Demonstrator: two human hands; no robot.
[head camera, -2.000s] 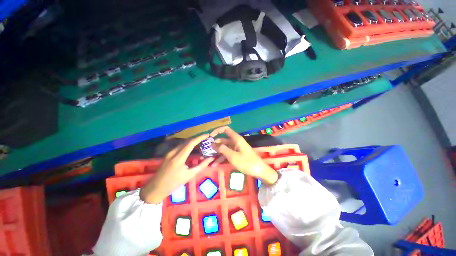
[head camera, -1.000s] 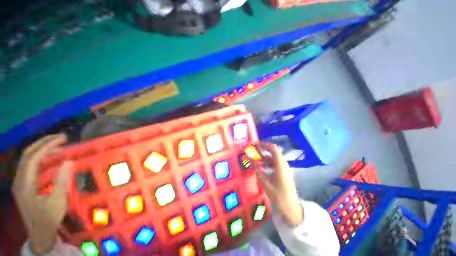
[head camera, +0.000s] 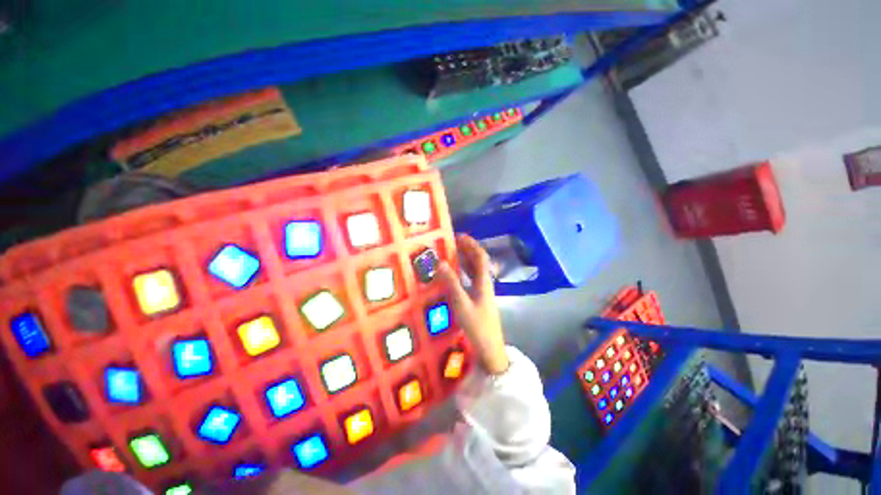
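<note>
The orange-red compartment tray lies tilted in front of me, with small square watch units in its pockets. Many screens glow white, blue, yellow, orange or green. Two units at the left are dark, one of them a grey unit. A unit with a dark purplish pattern sits in a right-edge pocket. My right hand is at the tray's right edge beside this unit, fingers apart, with nothing seen held. A blurred skin-coloured shape at the bottom edge may be part of my left hand or arm; its fingers cannot be made out.
A blue stool stands right of the tray. A red box is by the white wall. The blue shelf beam crosses above the tray. A blue frame and another tray of lit units are at lower right.
The view has shifted right and down. My left hand has left the tray's left side. My right hand no longer shows the orange-lit unit at its fingertips; the right-edge pocket now holds a purplish-patterned unit.
</note>
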